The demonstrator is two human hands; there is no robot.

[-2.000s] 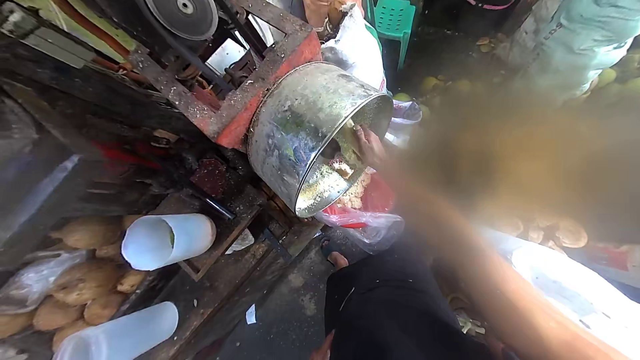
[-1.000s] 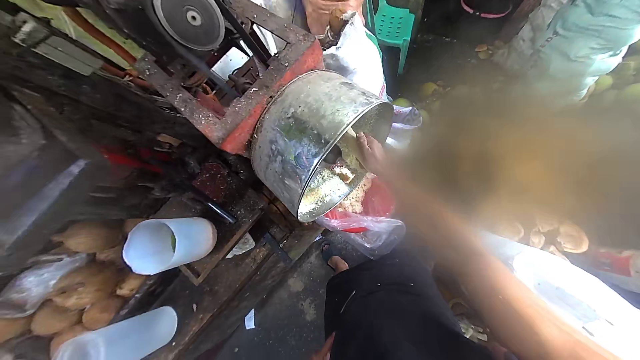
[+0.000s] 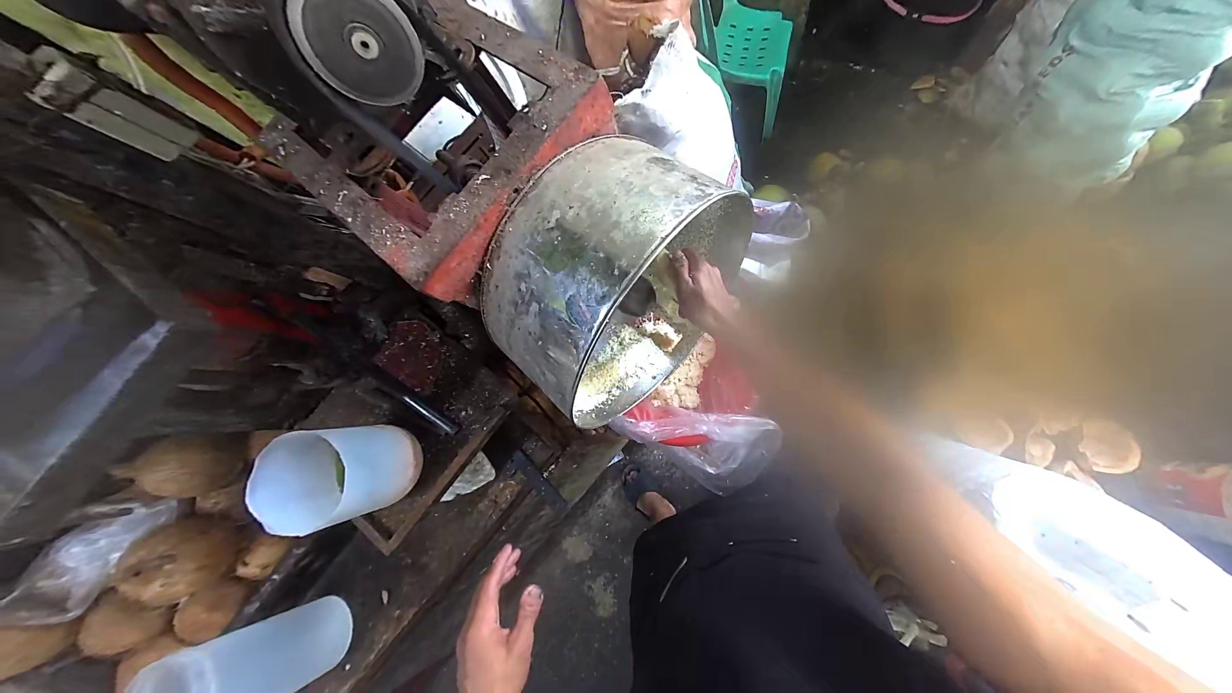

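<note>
A round metal drum (image 3: 577,260) is mounted on the side of a red-framed machine (image 3: 472,250), its open mouth facing me. My right hand (image 3: 703,289) reaches in at the mouth's upper right edge, next to a dark round part at the drum's centre; whether its fingers hold anything cannot be told. Pale shredded material, which looks like grated coconut (image 3: 621,364), lies in the bottom of the drum. More pale shreds (image 3: 688,380) show in a red container lined with a clear plastic bag (image 3: 736,452) below the mouth. My left hand (image 3: 498,630) hangs empty at the bottom, fingers apart.
A pulley wheel (image 3: 356,43) sits atop the machine. Two translucent plastic containers (image 3: 380,476) and brown husked coconuts (image 3: 178,558) are at lower left. Beyond the drum are a white sack (image 3: 679,101), a green plastic stool (image 3: 753,43) and a large pale green sack (image 3: 1107,87). A blur covers part of the right.
My left hand has come into view at the bottom, with its fingers spread. My right hand remains at the drum's mouth.
</note>
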